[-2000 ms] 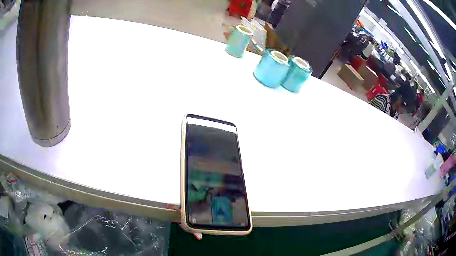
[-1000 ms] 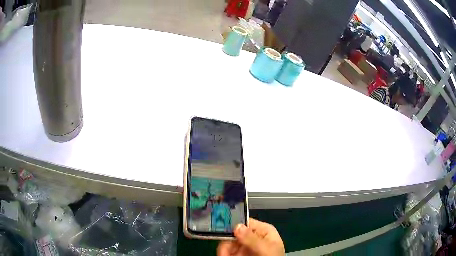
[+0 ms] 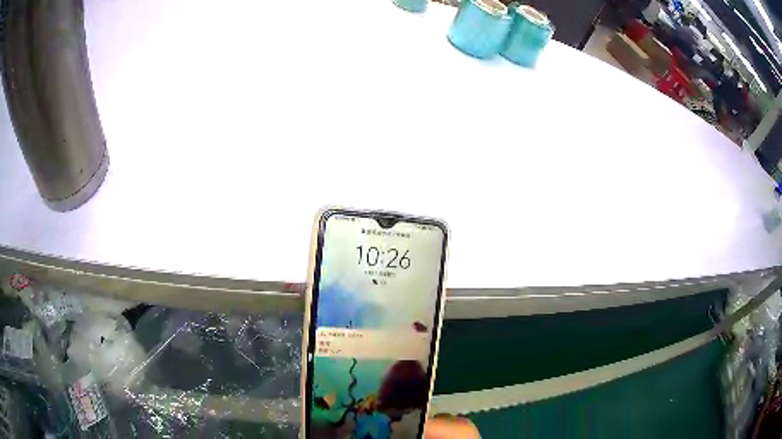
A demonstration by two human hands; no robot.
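Observation:
A smartphone (image 3: 375,334) with a pale case stands upright in the middle front, its screen lit and showing 10:26 and a coloured picture. Its lower end is cut off by the bottom edge of the picture. Fingertips (image 3: 453,427) show at the phone's lower right side, against its edge. They come from below and most of that hand is out of the picture; it looks like my right hand. My left hand is not in view.
A white shelf (image 3: 257,146) spans the view. A steel flask (image 3: 60,111) stands on it at left, turquoise rolls (image 3: 480,30) at the far edge. Below are crinkled clear bags (image 3: 197,369) and a green surface (image 3: 617,386). Red items and cartons show far right.
The phone's screen has gone from dim to lit. The phone is lower and nearer in the picture, and less of the hand shows than a second ago. The view has tilted down.

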